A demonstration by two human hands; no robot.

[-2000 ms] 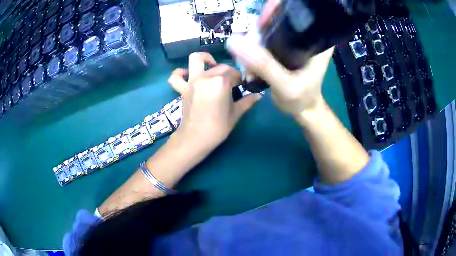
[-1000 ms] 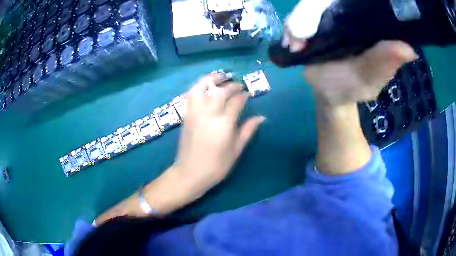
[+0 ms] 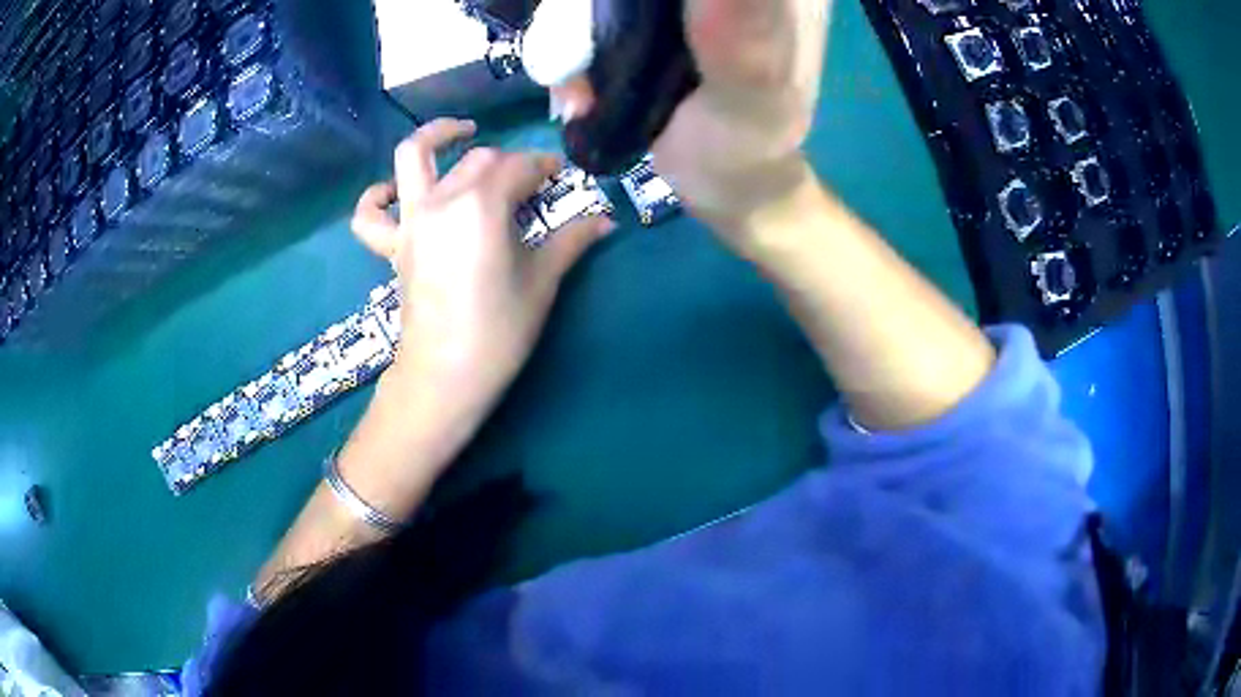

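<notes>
Small silvery-white square modules (image 3: pixel 272 395) lie edge to edge in a slanting strip on the green mat. My left hand (image 3: pixel 470 252) covers the strip's upper part, with thumb and index finger on either side of a module (image 3: pixel 569 199) at its upper right end. Another module (image 3: pixel 649 192) lies just right of it, beyond a small gap, partly under my right hand. My right hand (image 3: pixel 742 116) holds the thick black electric screwdriver (image 3: pixel 629 89) above these modules. White coverings show on its fingertips. The screwdriver's bit cannot be made out.
A white screw feeder (image 3: pixel 429 55) stands at the back, partly behind my right hand. Stacked clear blister trays (image 3: pixel 177 164) stand at the back left. A black component tray (image 3: pixel 1014 204) with square parts lies at the right. A small dark part (image 3: pixel 36 504) lies at the far left.
The screwdriver and my right hand have moved left, over the modules, from the right side. My left fingers have closed in around the end module. The view has shifted somewhat.
</notes>
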